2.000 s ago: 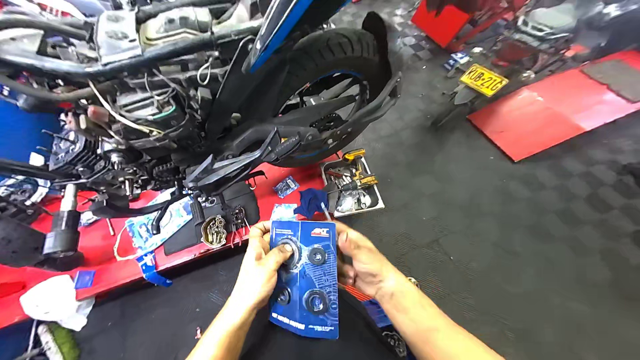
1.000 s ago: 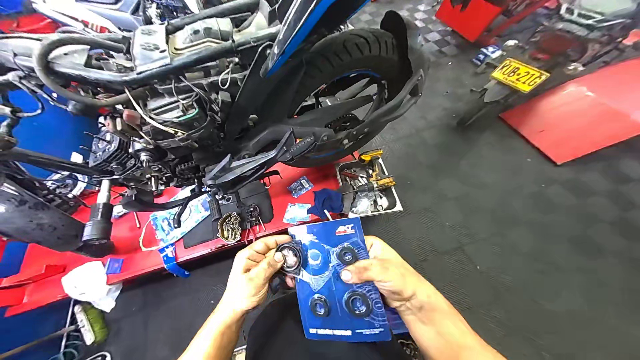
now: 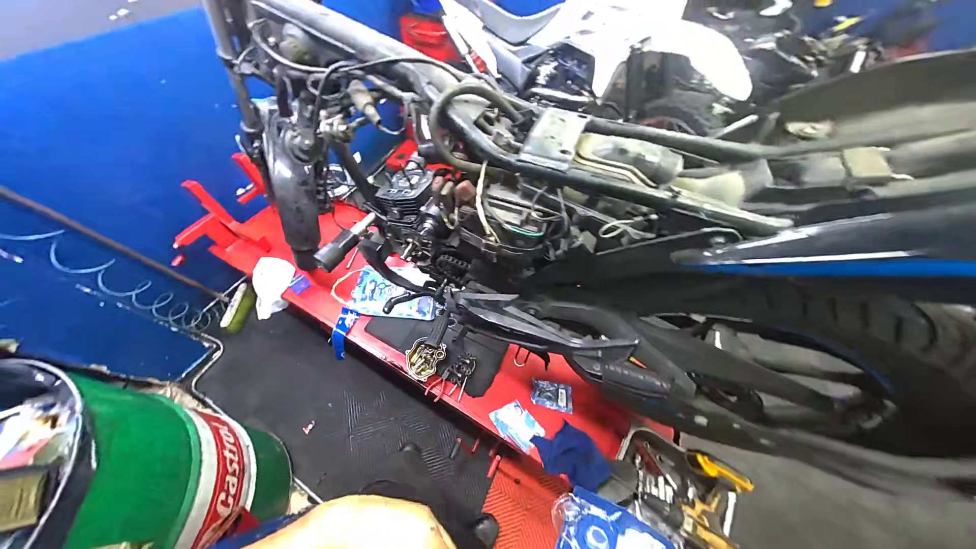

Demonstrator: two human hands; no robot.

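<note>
Bare skin of my left hand or arm (image 3: 358, 526) shows at the bottom edge, left of centre; its fingers and anything in them are hidden. My right hand is out of view. At the lower edge, right of centre, part of a blue printed card package (image 3: 610, 526) with clear plastic shows, and no hand is visible on it. Behind it a dark blue cloth (image 3: 572, 456) lies by a tray of tools (image 3: 679, 488). On the red lift platform (image 3: 595, 396) are a small blue packet (image 3: 551, 396), a white-and-blue packet (image 3: 516, 425) and a metal cover (image 3: 424, 358) on a black mat.
A partly stripped motorcycle (image 3: 496, 221) stands over the red platform. A green oil drum (image 3: 145, 457) with things in its open top is at the lower left. Beyond are a blue wall (image 3: 99, 130), a coiled hose, a white rag (image 3: 272, 286) and a white motorcycle (image 3: 679, 46).
The view has swung far to the left, bringing in the drum and blue wall. The blue card package, held in both hands before, now shows only partly at the bottom edge.
</note>
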